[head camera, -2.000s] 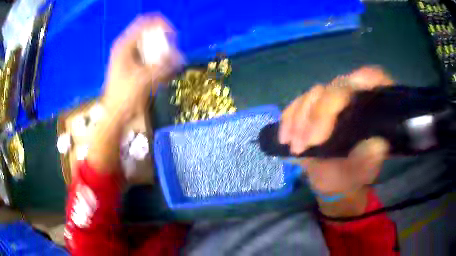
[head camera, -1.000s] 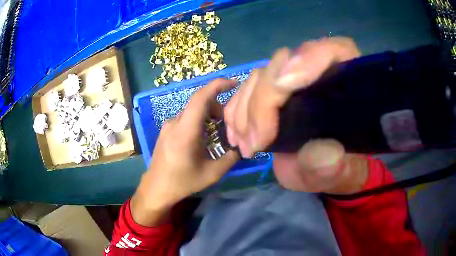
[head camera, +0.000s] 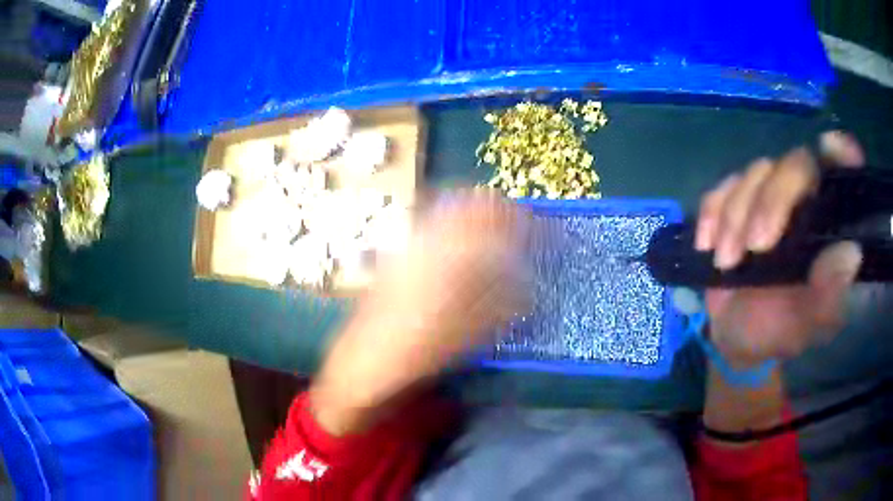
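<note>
My right hand (head camera: 769, 254) is wrapped around the thick black electric screwdriver (head camera: 822, 230); its dark tip points left over the right part of the screw tray (head camera: 671, 333). My left hand (head camera: 446, 284) is motion-blurred between the cardboard tray (head camera: 204, 235) and the screw tray, covering the screw tray's left part. Its fingers are not clear and I cannot tell if it holds anything. Silver screws (head camera: 612, 294) fill the blue tray. White plastic housings (head camera: 304, 220) are heaped in the cardboard tray.
A loose pile of brass terminals (head camera: 539, 152) lies behind the screw tray. The large blue sheet (head camera: 490, 39) spans the back. Gold parts (head camera: 86, 201) lie at the far left. A blue bin (head camera: 73, 421) and cardboard (head camera: 191, 421) are below left. The screwdriver cord (head camera: 764, 431) crosses my right wrist.
My hands were together over the screw tray and are now apart. The view has shifted, so the trays appear further right. The metal piece seen at my left fingers is no longer visible.
</note>
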